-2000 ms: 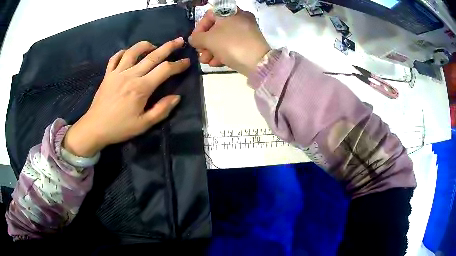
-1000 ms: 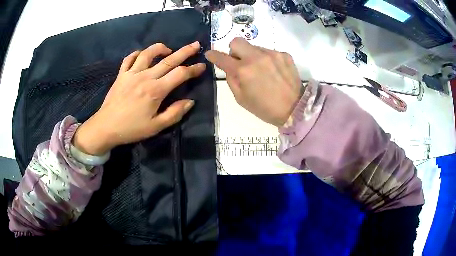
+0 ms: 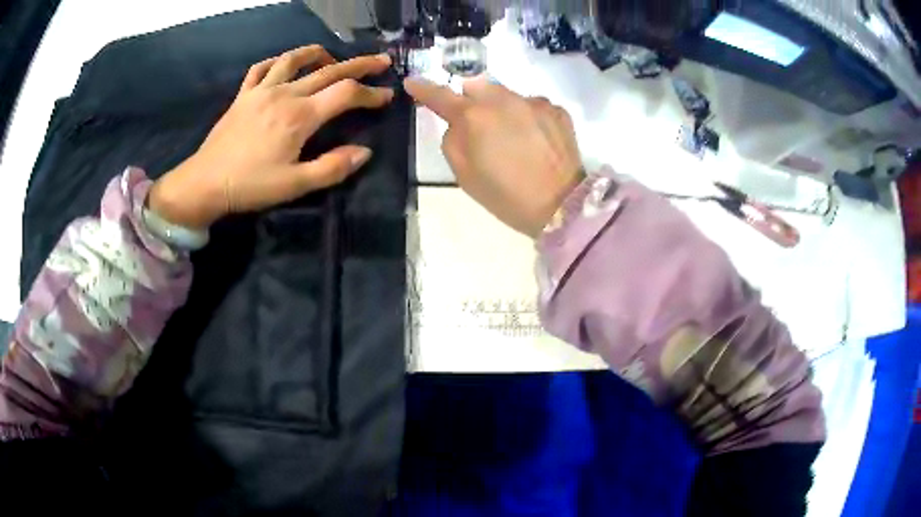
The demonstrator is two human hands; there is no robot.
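Note:
A large black bag panel lies flat on the white machine table, its right edge running up to the presser foot and needle area. A pocket outline with a dark raised line shows on its lower part. My left hand lies flat on the panel with fingers spread, fingertips near the needle area. My right hand is at the panel's right edge, index finger extended to the edge just below the needle, the other fingers curled. It holds nothing visible. The needle area is blurred.
A shiny round part is beside the needle. Small dark glossy pieces lie to the right. Snips with pink handles lie farther right. The machine's lit display is at the top right. Printed scale marks run near the front edge.
The panel has moved up towards the needle, and more of the pocket outline shows. My right hand has let its pinch open and now points at the edge. My left hand stays on the panel.

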